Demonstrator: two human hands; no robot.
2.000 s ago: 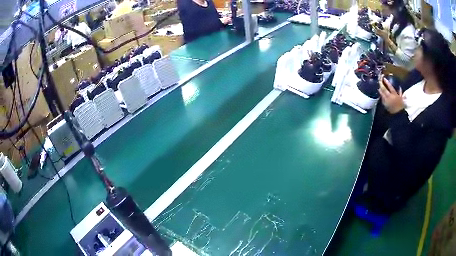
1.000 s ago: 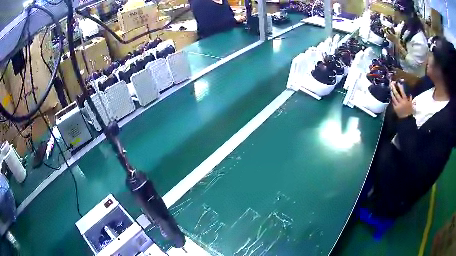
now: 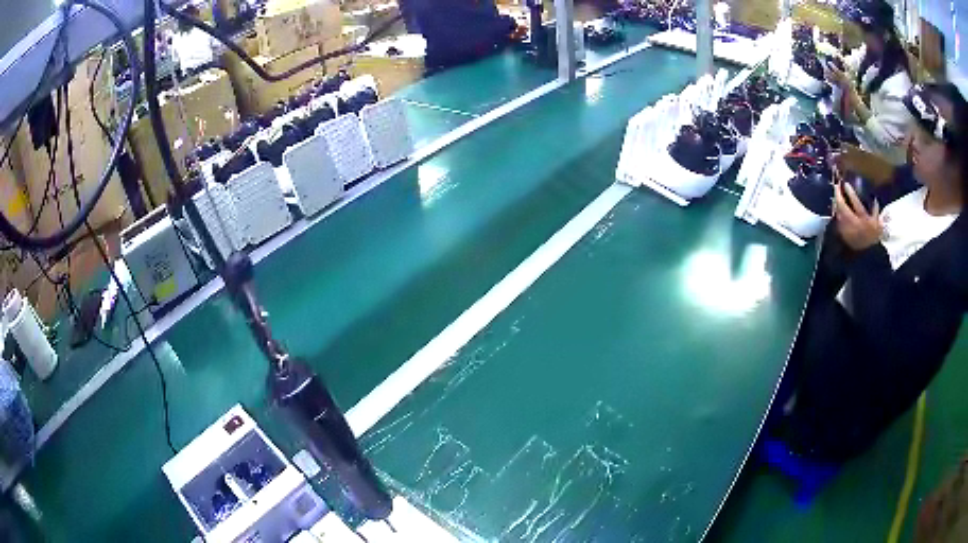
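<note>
Neither of my hands is in the picture. Nearest in front of me, a thick black electric screwdriver [image 3: 327, 437] hangs tilted from above, its thin bit pointing down. To its left stands the white screw feeder [image 3: 242, 479] with an open dark hopper and a small red switch; the bottom edge cuts it off. The corner of a white work mat [image 3: 425, 524] shows beside the screwdriver's tip at the bottom edge.
The green bench [image 3: 594, 350] has a pale dividing strip [image 3: 499, 302]. White camera units with black heads [image 3: 679, 170] stand at the back right, and a row of white bracket plates [image 3: 313, 175] at the left. A person [image 3: 881, 286] sits at the right holding a phone-like thing. Black cables hang at the left.
The view has shifted a little, so the bench and screwdriver appear further right than in the oldest frame. The seated person's head has turned. No hand of mine has appeared.
</note>
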